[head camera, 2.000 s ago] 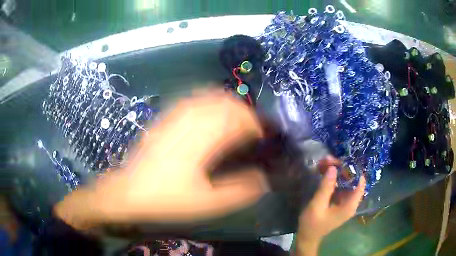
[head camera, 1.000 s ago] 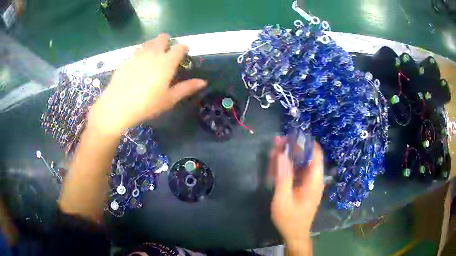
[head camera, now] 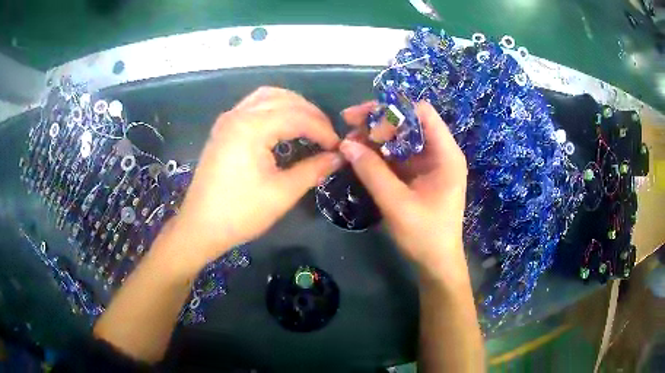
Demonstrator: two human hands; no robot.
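Observation:
My right hand (head camera: 426, 175) holds a blue circuit board (head camera: 408, 135) with a small pale rectangle on it. My left hand (head camera: 255, 160) is pinched, its fingertips meeting my right thumb; what lies between them is too small to tell. A black round housing (head camera: 348, 207) lies below the fingertips, partly covered by my hands. Part of another dark round piece (head camera: 295, 151) shows through the gap of my left hand. A black housing with a green-ended cell (head camera: 302, 302) lies on the bench nearer me.
A large blue board pile (head camera: 510, 175) lies at the right. Greyer board rows with white discs (head camera: 95, 197) lie at the left. Black housings with green dots and red wires (head camera: 612, 197) stand at the right end. A pale metal rail (head camera: 321, 49) runs along the far edge.
My left hand has come from the far rail to the middle and meets my right hand. My right hand has moved up with the board. The view has shifted slightly.

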